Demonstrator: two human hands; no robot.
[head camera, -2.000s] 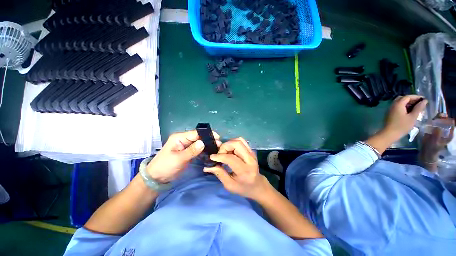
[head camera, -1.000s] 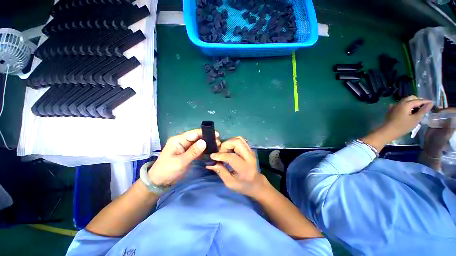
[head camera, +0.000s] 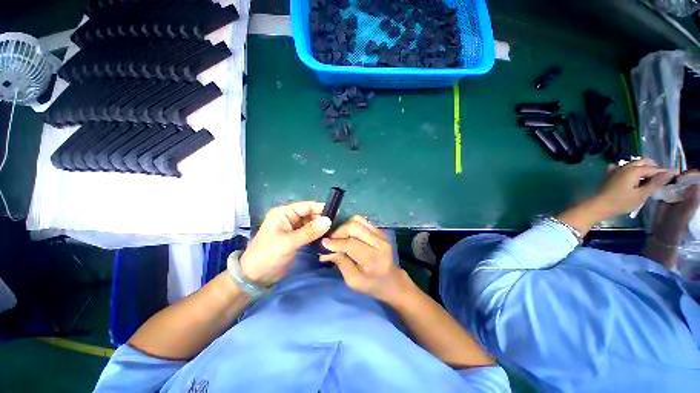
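A black housing (head camera: 333, 204) stands nearly upright between my hands, over the bench's front edge. My left hand (head camera: 288, 236) grips it from the left with thumb and fingers. My right hand (head camera: 364, 257) has its fingertips closed at the housing's lower end, which is hidden behind the fingers. Whether an insert is between them cannot be seen. A small heap of dark inserts (head camera: 344, 107) lies on the green bench ahead. More inserts fill the blue basket (head camera: 399, 75) behind it.
Black assemblies (head camera: 127, 150) lie in zigzag rows on a white sheet (head camera: 138, 206) at left, beside a white fan (head camera: 23, 69). Yellow tape (head camera: 458, 130) marks the bench. At right are loose housings (head camera: 572, 134), a clear bag (head camera: 660, 100) and another person's hand (head camera: 631, 186).
The housing in my hands has turned and now leans slightly right, showing a narrower side. My left hand has shifted slightly right. The neighbour's hands have moved a little.
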